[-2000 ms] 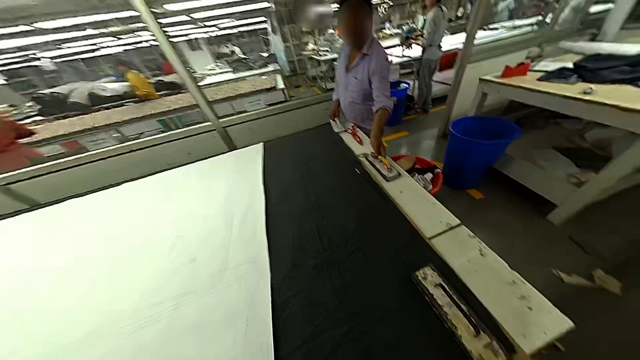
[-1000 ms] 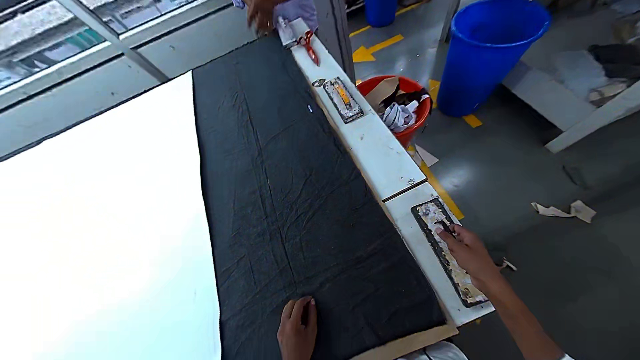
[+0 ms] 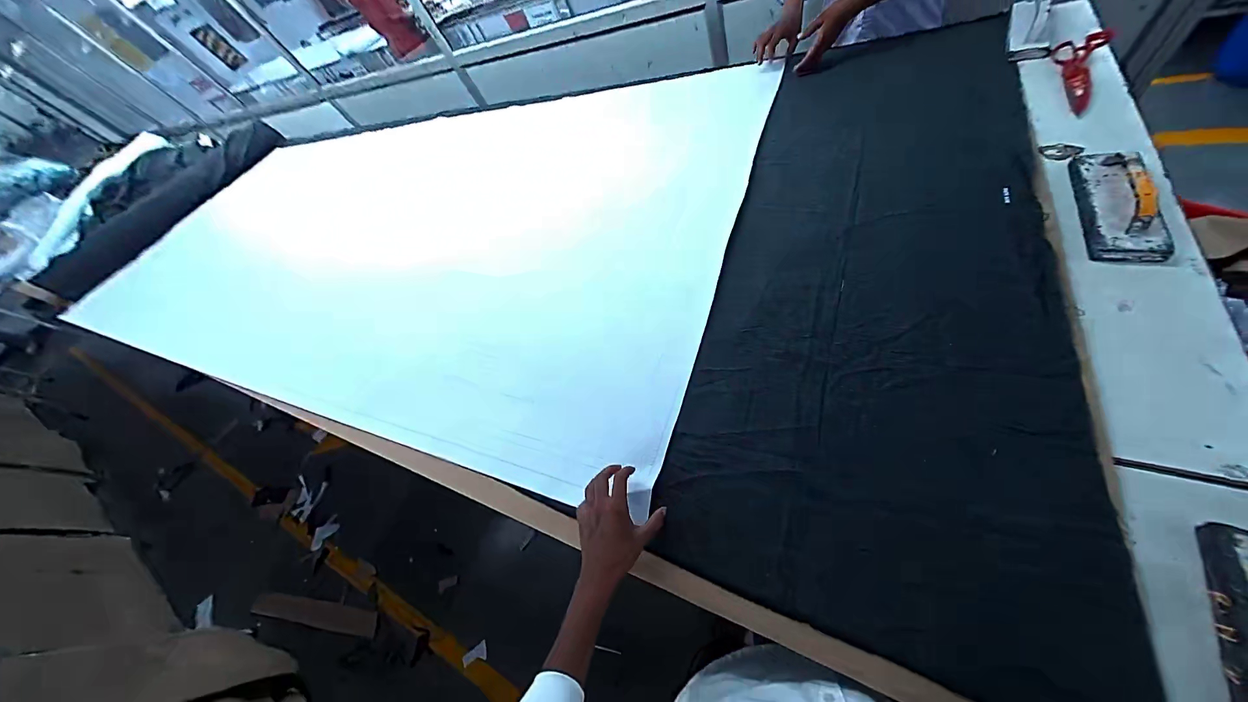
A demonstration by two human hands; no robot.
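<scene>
A large white sheet (image 3: 468, 263) lies over black fabric (image 3: 877, 390) on a long table. My left hand (image 3: 614, 522) is at the sheet's near right corner, its fingertips on the sheet and its thumb out to the right by the black fabric. The corner shows between fingers and thumb; whether it is pinched cannot be told. My right hand is not in view. Across the table, another person's hands (image 3: 804, 37) touch the sheet's far right corner. Red-handled scissors (image 3: 1075, 73) and a flat metal weight with an orange handle (image 3: 1121, 207) lie on the white side ledge.
A second dark weight (image 3: 1224, 595) is cut off at the right edge. A dark fabric roll (image 3: 166, 219) lies at the table's far left end. The table's wooden edge (image 3: 468, 483) runs along the near side. Scraps and a piece of board (image 3: 314, 615) lie on the floor.
My left hand has moved from the black fabric to the white sheet's corner. My right hand, on the nearer weight a second ago, has left the view. The view has swung left.
</scene>
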